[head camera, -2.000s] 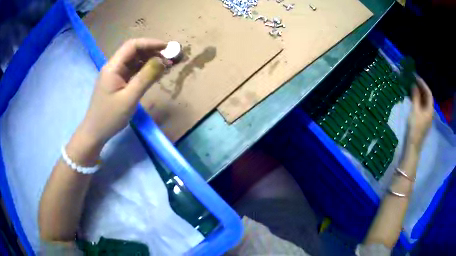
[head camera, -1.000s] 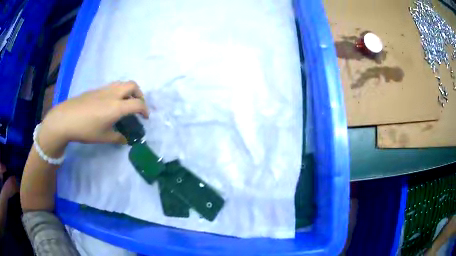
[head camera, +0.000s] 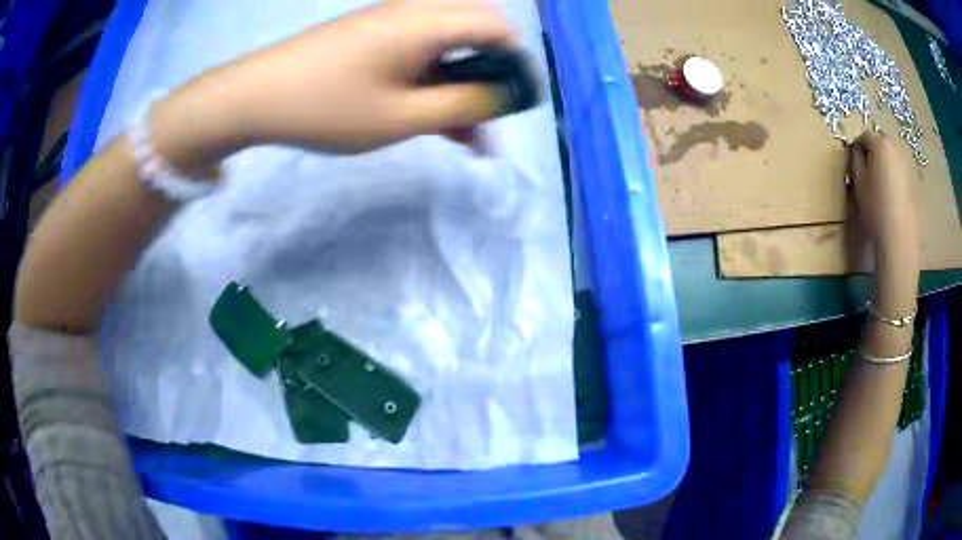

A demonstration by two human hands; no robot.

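My left hand, blurred, holds a dark green plate edge-on above the white liner in the blue crate. Its thumb has a yellow-brown covering. My right hand is at the lower edge of the pile of small silver metal fittings on the cardboard. Its fingertips are close together at the fittings; whether they grip one cannot be told. Several green plates lie partly overlapping on the liner near the crate's front side.
The blue crate's rim runs beside the bench. A small red pot with a white top stands by dark stains on the cardboard sheet. A second crate with rows of green plates is below the bench at lower right.
My left hand has lifted a plate off the liner and moved up and right. My right hand has come from the lower right crate to the fittings pile. The view has turned.
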